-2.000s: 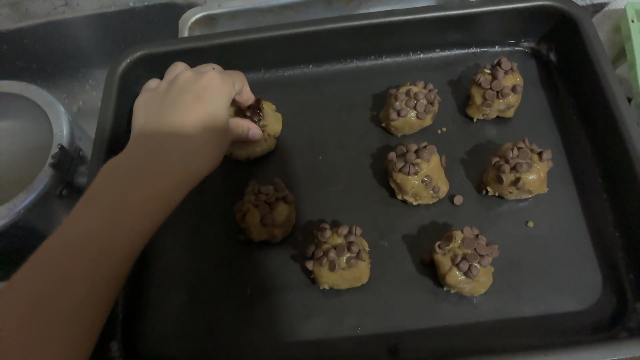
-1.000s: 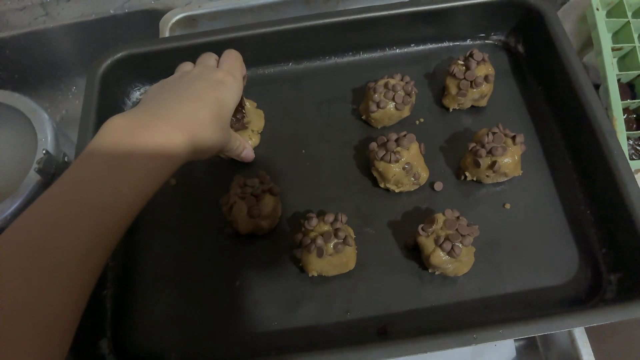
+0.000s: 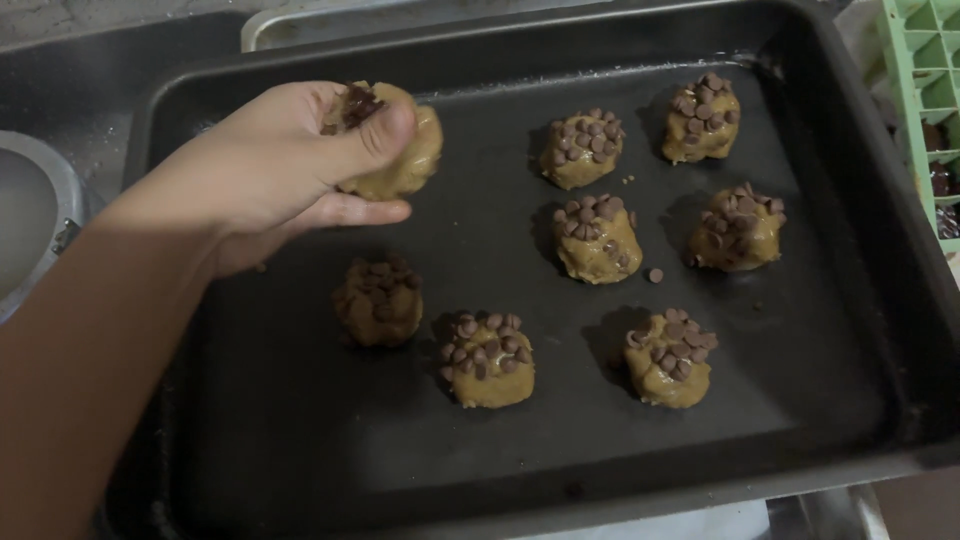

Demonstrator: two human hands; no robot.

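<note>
My left hand (image 3: 300, 161) holds a ball of cookie dough (image 3: 416, 154) between thumb and fingers, above the upper left of a dark baking tray (image 3: 465, 472). A dark, glossy filling (image 3: 360, 105) shows at the top of that dough, by my thumb. Several other dough balls topped with chocolate chips sit on the tray: one (image 3: 380, 300) is below my hand, another (image 3: 491, 360) lies to its lower right, and one (image 3: 598, 238) is near the middle. A loose chocolate chip (image 3: 656, 276) lies beside the middle one. My right hand is not in view.
At the right edge stands a green compartment tray (image 3: 911, 97) with dark pieces in some cells. A round metal-rimmed vessel (image 3: 64, 187) is at the left edge. Another metal tray (image 3: 262, 30) shows behind the baking tray, whose raised rim surrounds the dough balls.
My left hand was over the dough ball at the tray's upper left; now it holds that ball up, with the palm side turned more into view. The other dough balls stay in place.
</note>
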